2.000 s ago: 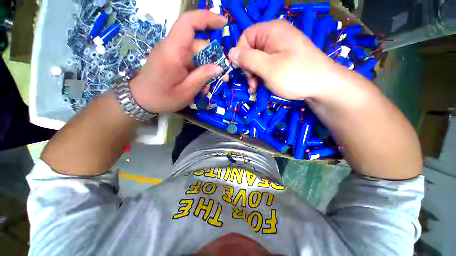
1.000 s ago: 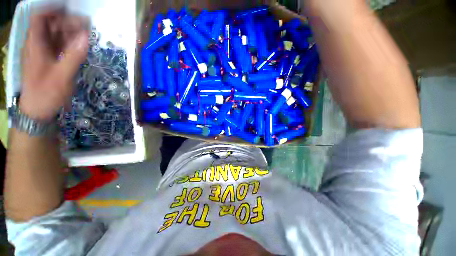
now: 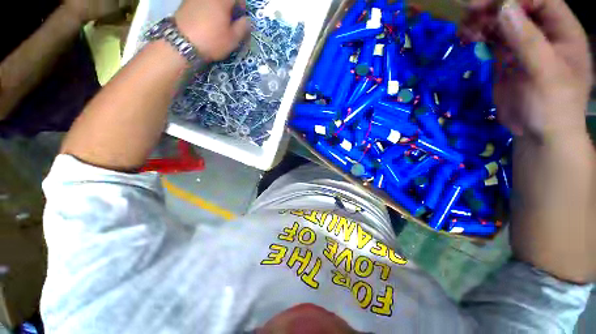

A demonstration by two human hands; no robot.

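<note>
A white tub holds a grey-silver tangle of small boards, wires and pale round discs. My left hand, with a metal watch on the wrist, is over the tub's upper left part, fingers bent down at the tangle; what the fingertips touch is hidden. An open brown carton beside the tub is full of blue battery packs with white connectors and thin red leads. My right hand is blurred over the carton's upper right side, fingers partly bent; I cannot tell whether it holds anything.
A red plastic stool is on the floor below the tub, near a yellow floor line. Another person's arm shows at the upper left, near a yellow surface.
The board seen in my hands two seconds ago is out of sight. My hands have separated, left to the tub, right to the carton's right side. The view has shifted and tilted.
</note>
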